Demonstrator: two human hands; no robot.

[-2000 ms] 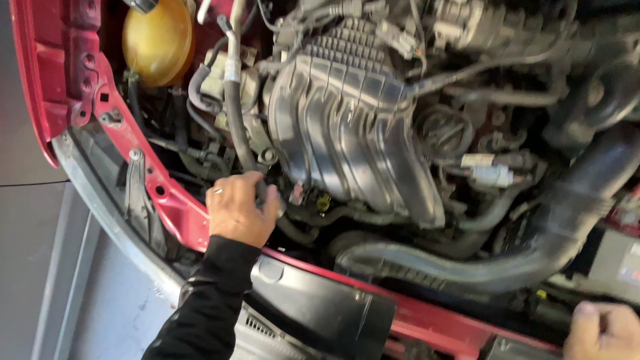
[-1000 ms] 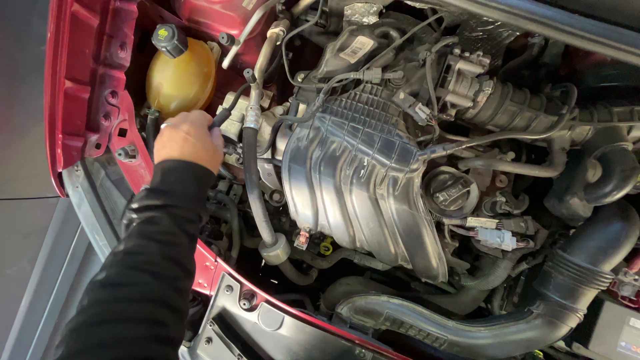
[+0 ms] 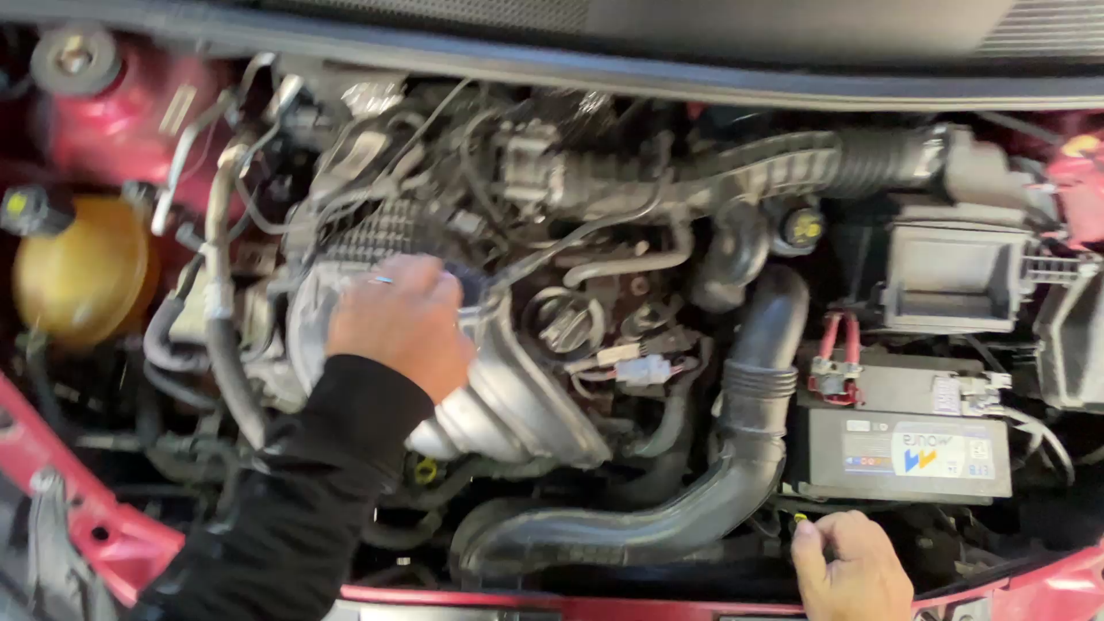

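Note:
My left hand (image 3: 401, 323), in a black sleeve and with a ring on one finger, lies over the ribbed plastic intake manifold (image 3: 517, 397) of a car engine. Its fingers are bent and blurred; a dark patch shows beside them, and whether they hold anything is hidden. The oil filler cap (image 3: 565, 321) is to the right of this hand. Lower right, my right hand (image 3: 849, 561) is near the red front edge of the engine bay, below the car battery (image 3: 906, 453). Its fingers are curled, and I cannot tell if something is in them.
A yellowed coolant tank (image 3: 82, 272) with a black cap stands at the left. A wide black air duct (image 3: 638, 530) curves between the hands. An open air filter housing (image 3: 957, 276) sits behind the battery. The windscreen cowl (image 3: 604, 69) runs along the top.
My left hand has moved from beside the coolant tank onto the intake manifold. My right hand, out of view a second ago, shows again. The view has shifted right.

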